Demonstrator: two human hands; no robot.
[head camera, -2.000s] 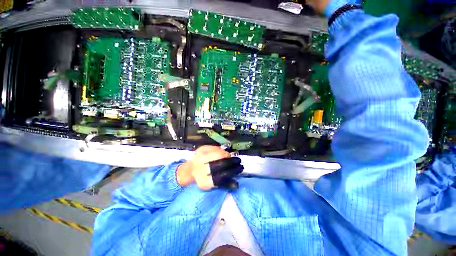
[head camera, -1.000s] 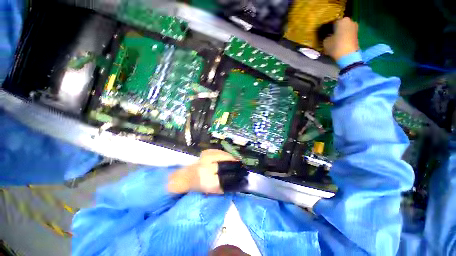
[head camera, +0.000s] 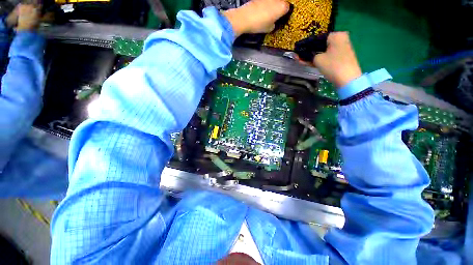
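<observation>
My left hand (head camera: 258, 16) reaches across the line to the near left side of the bin of small yellow components (head camera: 306, 23); its fingertips are hidden, so I cannot tell if it holds anything. My right hand (head camera: 332, 56), with black coverings on its fingers, is at the bin's near right edge; whether it holds a part does not show. A green circuit board (head camera: 249, 124) lies in its black pallet in front of me, with a yellow component (head camera: 216, 132) standing at its lower left.
Dark grey components (head camera: 220, 4) lie in a bin left of the yellow ones. More boards in pallets are at the right, one with a yellow component (head camera: 323, 156). A metal rail (head camera: 254, 197) runs along my side. Another person's sleeve and hand (head camera: 26, 67) are at the far left.
My left hand has gone from the near rail up to the yellow bin, its arm now crossing the left board. My right hand has moved from the bin's right part to its near edge.
</observation>
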